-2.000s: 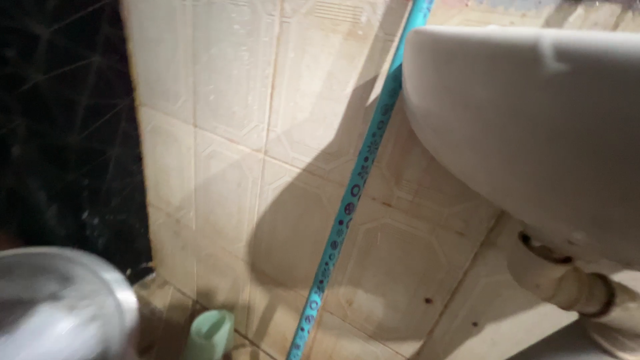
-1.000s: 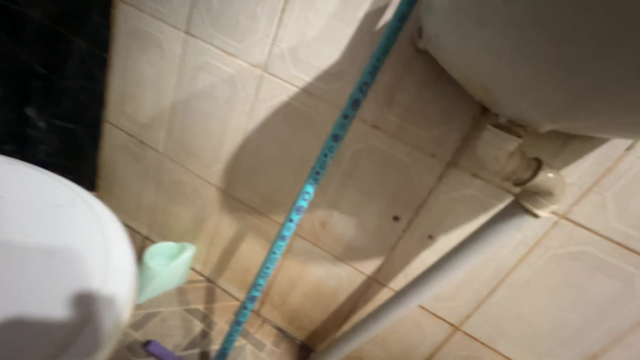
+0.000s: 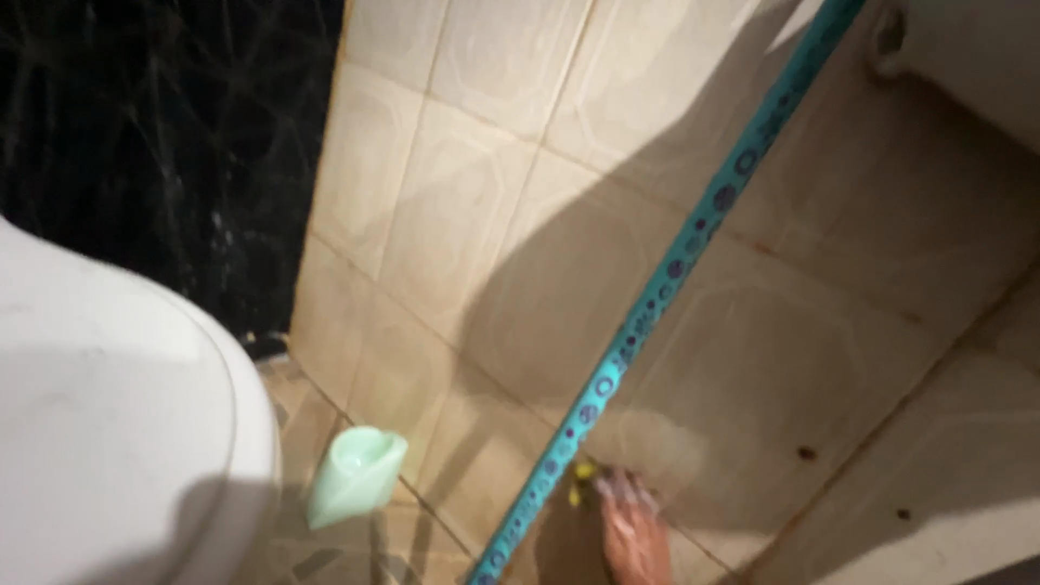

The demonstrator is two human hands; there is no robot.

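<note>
At the bottom, right of the middle, my right hand point(image 3: 635, 528) is low by the tiled wall point(image 3: 569, 268), its blurred fingers whitened by what looks like foam. A small yellow piece point(image 3: 583, 478) shows at the fingertips and appears to be held in them; its kind is unclear. Just left of the hand, a turquoise pole with a dark printed pattern point(image 3: 642, 321) slants from the upper right to the bottom edge. Its two ends are out of view. My left hand is not seen.
A white toilet lid point(image 3: 106, 390) fills the lower left. A pale green plastic container point(image 3: 357, 479) is on the patterned floor near the wall. White ceramic, part of the washbasin point(image 3: 975, 57), juts in at the upper right. Dark marbled tiles point(image 3: 162, 146) cover the left wall.
My right hand has come into view at the bottom with the yellow piece. The drain pipe under the washbasin and a purple item on the floor have left the view as it shifted.
</note>
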